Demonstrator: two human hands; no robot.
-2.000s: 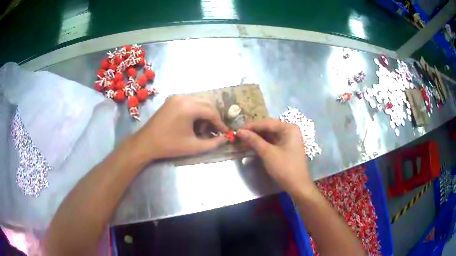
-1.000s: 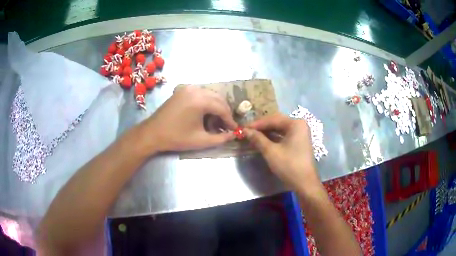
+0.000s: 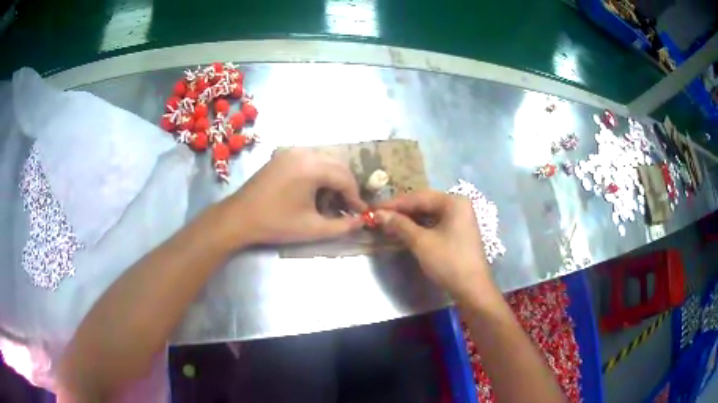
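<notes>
A small red piece (image 3: 369, 219) with a white bit is held between the fingertips of both my hands, above the front part of a stained cardboard pad (image 3: 405, 161). My left hand (image 3: 295, 201) pinches it from the left, with a thin pale bit showing at its fingertips. My right hand (image 3: 441, 236) pinches it from the right. A cream-white lump (image 3: 378, 179) sits on the pad beside a dark grey stain, just behind the fingers. Tiny specked white pieces (image 3: 482, 216) lie in a loose pile right of the pad.
Red pieces with white bits (image 3: 201, 122) cluster at the back left. A translucent sheet (image 3: 102, 157) with specked pieces (image 3: 47, 228) lies at left. White discs (image 3: 614, 173) spread at far right. Below the metal bench's edge are a blue bin (image 3: 583, 330) of red and white pieces and a red stool-like object (image 3: 677, 279).
Both hands stay together at the red piece, with small shifts of the fingertips. The whole view has shifted slightly with the camera. The piles have not visibly changed.
</notes>
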